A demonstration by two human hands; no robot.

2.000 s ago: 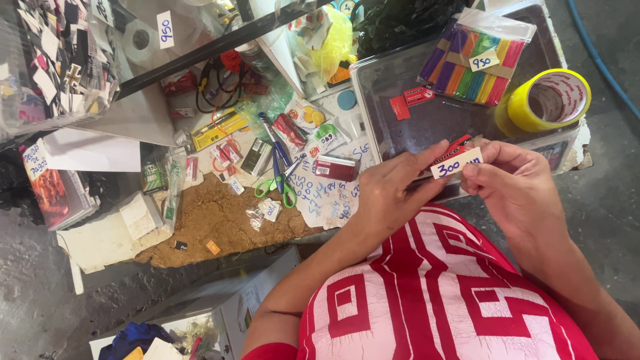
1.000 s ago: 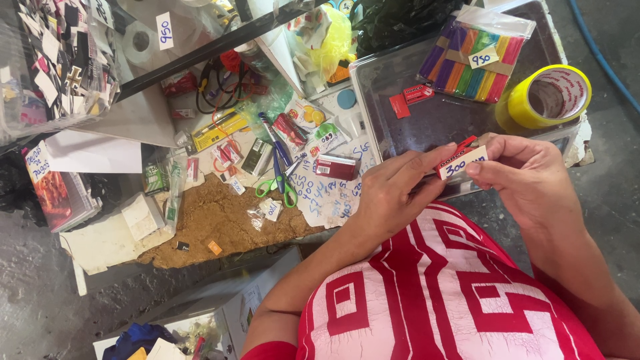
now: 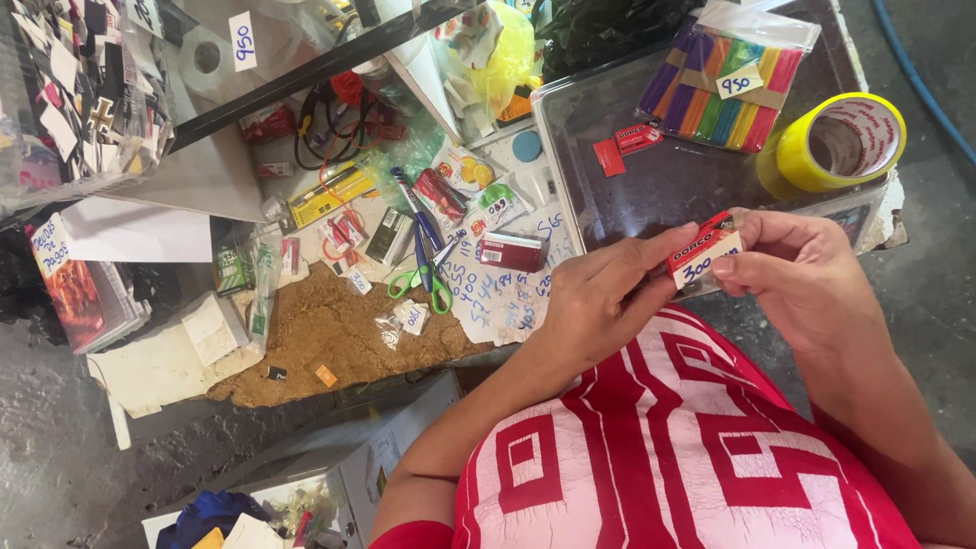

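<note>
My left hand point(image 3: 610, 297) grips the left end of a small red Dorco blade box point(image 3: 690, 248) over the near edge of a clear-lidded case point(image 3: 602, 198). Thumb and fingers of my right hand point(image 3: 808, 282) pinch its other end and a handwritten price tag point(image 3: 709, 261) lying across the box's face. On the case lid are a red Dorco packet point(image 3: 637, 139), a small red piece point(image 3: 608, 157), a bag of coloured craft sticks point(image 3: 724, 84) with a tag, and a roll of yellow tape point(image 3: 839, 145) on its side.
Green-handled scissors point(image 3: 423, 278), blue pens point(image 3: 418, 210), a dark red box point(image 3: 511, 252) and a paper with handwritten figures point(image 3: 496, 301) lie left of the case. A black-edged clear container point(image 3: 305, 65) stands at upper left. An open box point(image 3: 343, 496) is below the worktop's broken edge point(image 3: 358, 366).
The box and tag have turned in my fingers, and more of the box's red face shows above the tag. Both hands keep their hold; the things on the case lid have not moved.
</note>
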